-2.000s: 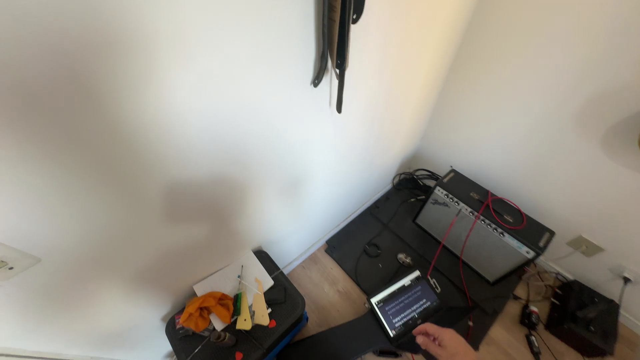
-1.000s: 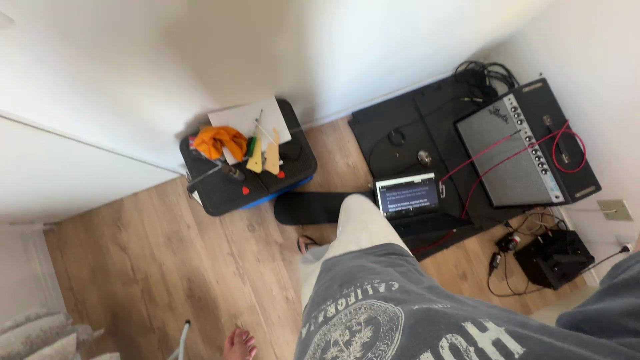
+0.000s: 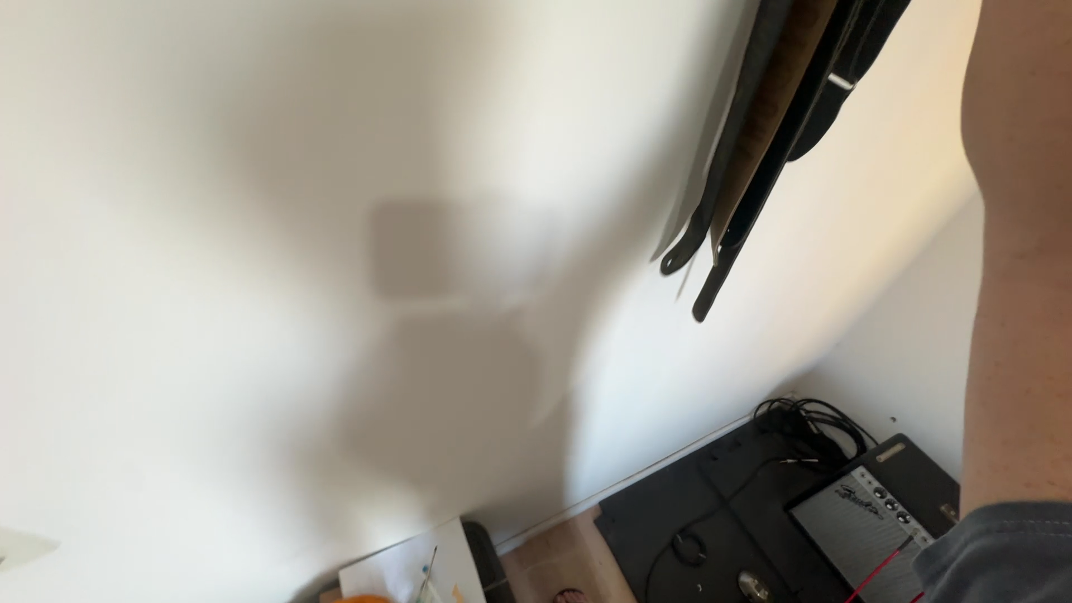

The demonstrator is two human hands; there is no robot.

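Observation:
My bare right arm, in a grey sleeve, reaches up along the right edge of the head view; its hand lies outside the frame. My left hand does not show either. Left of the arm, dark straps [image 3: 729,151] with a brown strip among them hang down against the white wall, their ends free. At the lower right, partly behind the sleeve, stands a Fender guitar amplifier [image 3: 863,519] with a red cable [image 3: 879,571] plugged into its panel.
Black mats [image 3: 712,502] cover the floor by the wall, with a coiled black cable [image 3: 689,548] and a round metal object [image 3: 754,586] on them. More black cables [image 3: 825,427] lie bunched in the corner. Bottom left, a white sheet [image 3: 394,574] rests beside orange cloth [image 3: 362,599].
The view has swung up from the floor to the wall. A hand seen near the lit tablet two seconds ago is out of view, and my right arm is now raised at the right.

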